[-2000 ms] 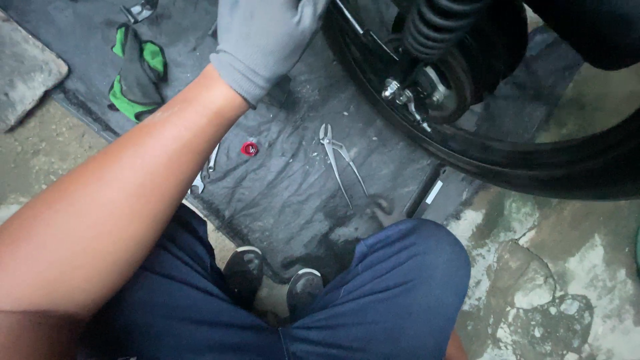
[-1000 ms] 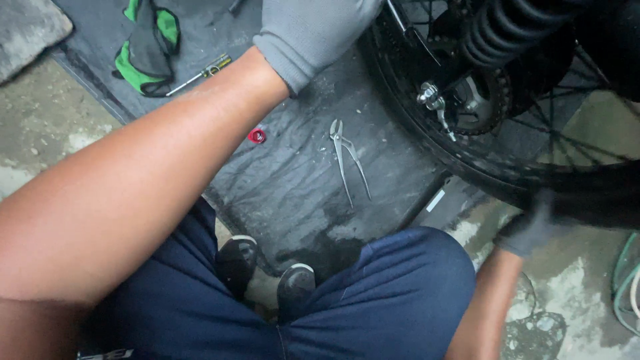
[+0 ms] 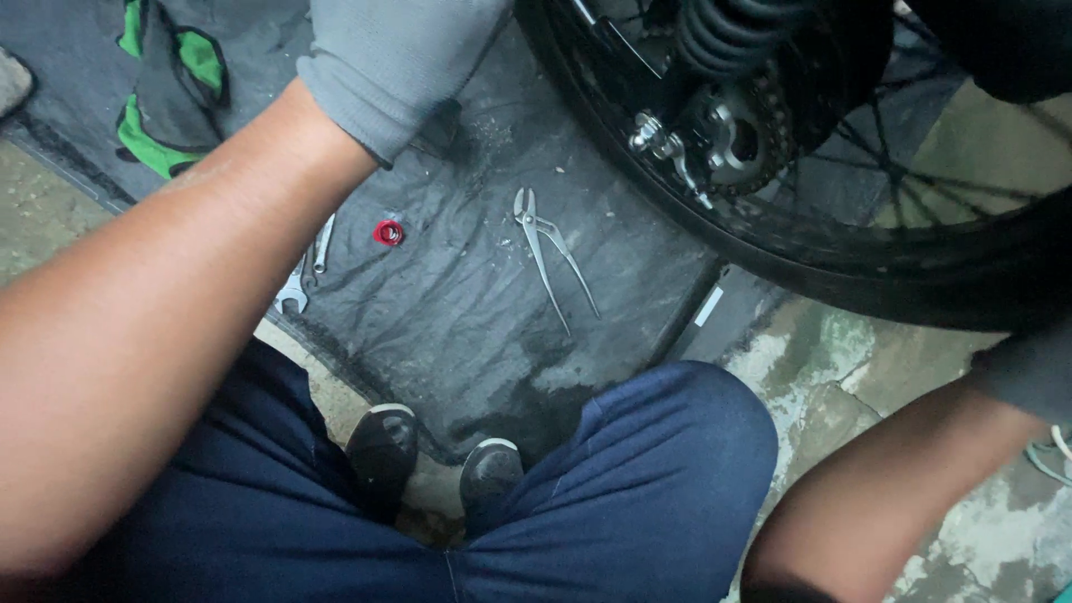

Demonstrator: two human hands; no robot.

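Note:
My left hand (image 3: 402, 59), in a grey knit glove, reaches past the top edge beside the wheel; its fingers are out of view. At the right edge my right hand (image 3: 1030, 368), also gloved in grey, is by the outer side of the black tyre (image 3: 804, 260); its fingers are cut off by the frame. The spoked wheel carries a sprocket with a chain (image 3: 766, 142), and an axle nut and adjuster (image 3: 653, 138) sit at its near side. A black coil shock absorber (image 3: 729, 33) stands above. Slip-joint pliers (image 3: 540, 230) lie with spread handles on the dark mat.
A red ring-shaped part (image 3: 388, 233) lies on the mat (image 3: 452, 335). Wrenches (image 3: 293, 289) are partly behind my left forearm. Green and black gloves (image 3: 172, 92) lie at the upper left. Rough concrete (image 3: 821, 377) borders the mat, and a cord (image 3: 1051, 461) shows at the right edge.
My right hand, out of view two seconds ago, came in by the tyre's lower edge and has moved right along it. My left arm stays stretched toward the top.

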